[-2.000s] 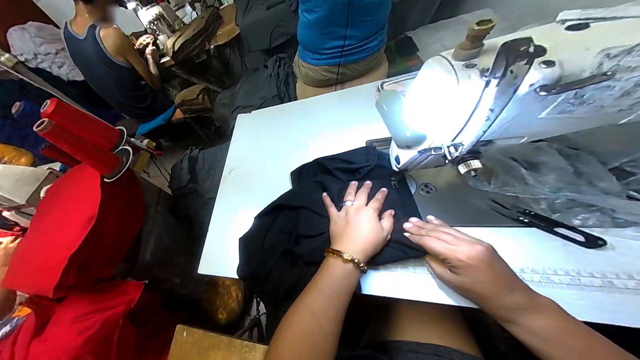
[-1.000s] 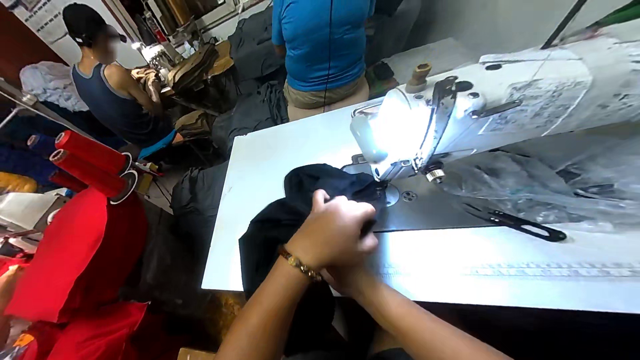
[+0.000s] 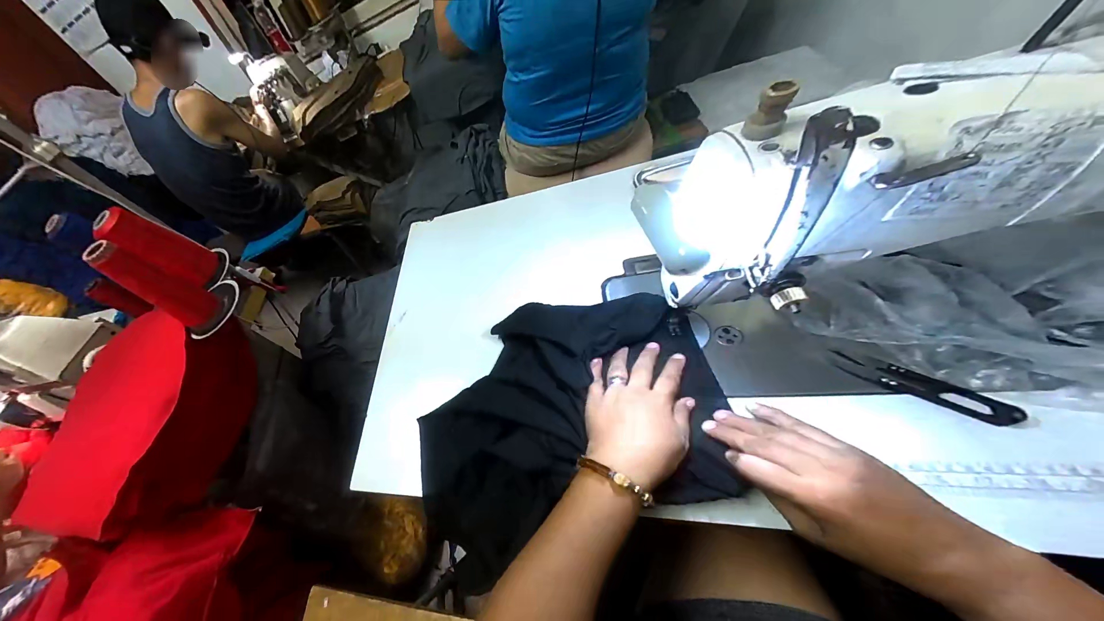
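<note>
Black fabric (image 3: 552,388) lies in folds on the white table, its upper edge at the needle area of the sewing machine (image 3: 759,216), whose lamp glares. My left hand (image 3: 638,414), with a ring and a beaded bracelet, rests flat on the cloth, fingers spread. My right hand (image 3: 802,470) touches the fabric's right edge with its fingertips, palm over the table's front part; it grips nothing. Black thread snips (image 3: 949,392) lie to the right, partly on the machine's metal bed plate (image 3: 776,354).
Clear plastic (image 3: 931,310) is heaped under the machine arm. Red thread cones (image 3: 155,267) and red cloth (image 3: 121,431) are at the left. The white table's (image 3: 448,285) left edge borders dark cloth piles. A person in blue (image 3: 573,78) is behind it; another person (image 3: 207,147) works at a machine.
One second ago my hands were together over the bunched cloth. Now they are apart, and the fabric lies flatter and spreads further right beneath my left hand.
</note>
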